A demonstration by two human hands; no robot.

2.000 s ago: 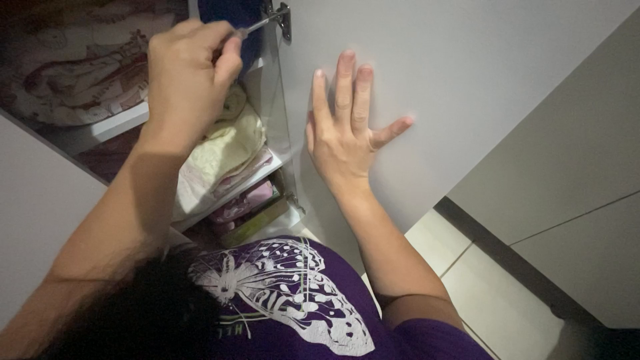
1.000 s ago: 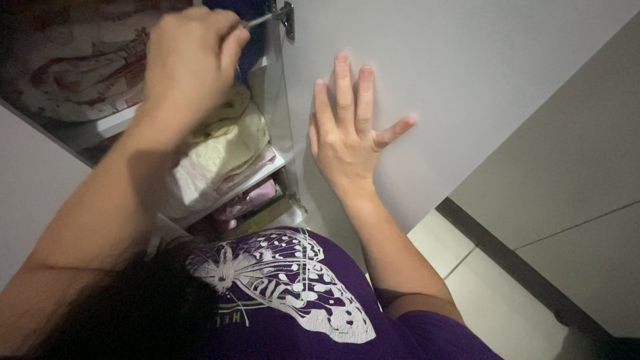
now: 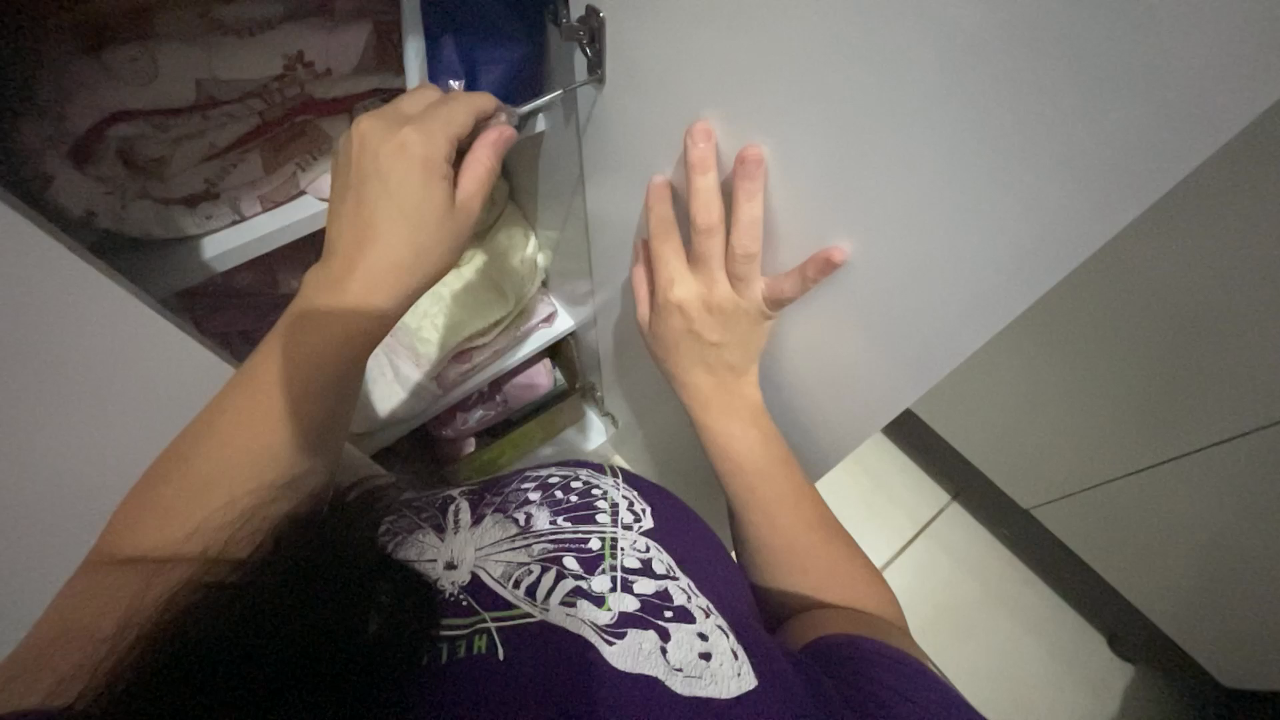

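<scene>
A screwdriver [image 3: 550, 98] with a thin metal shaft is gripped by my left hand [image 3: 405, 190], whose curled fingers hide most of the handle. The shaft slants up and right, and its tip is at the lower part of a metal hinge [image 3: 590, 45] on a pale grey cabinet door [image 3: 930, 180]. Flat against this door, with its fingers spread, rests my right hand [image 3: 715, 290], below and to the right of the hinge. It holds nothing.
Behind my left hand, shelves [image 3: 265, 235] hold patterned textiles in clear wrapping [image 3: 200, 130], a blue item [image 3: 485, 50] and folded cream cloth [image 3: 480, 285]. Pink wrapped items [image 3: 500, 400] lie lower, near another hinge [image 3: 600, 410]. Tiled floor [image 3: 965, 580] and other panels [image 3: 1130, 400] are at the right.
My left hand has shifted and turned slightly around the screwdriver, which stays at the hinge. My right hand keeps its place on the door.
</scene>
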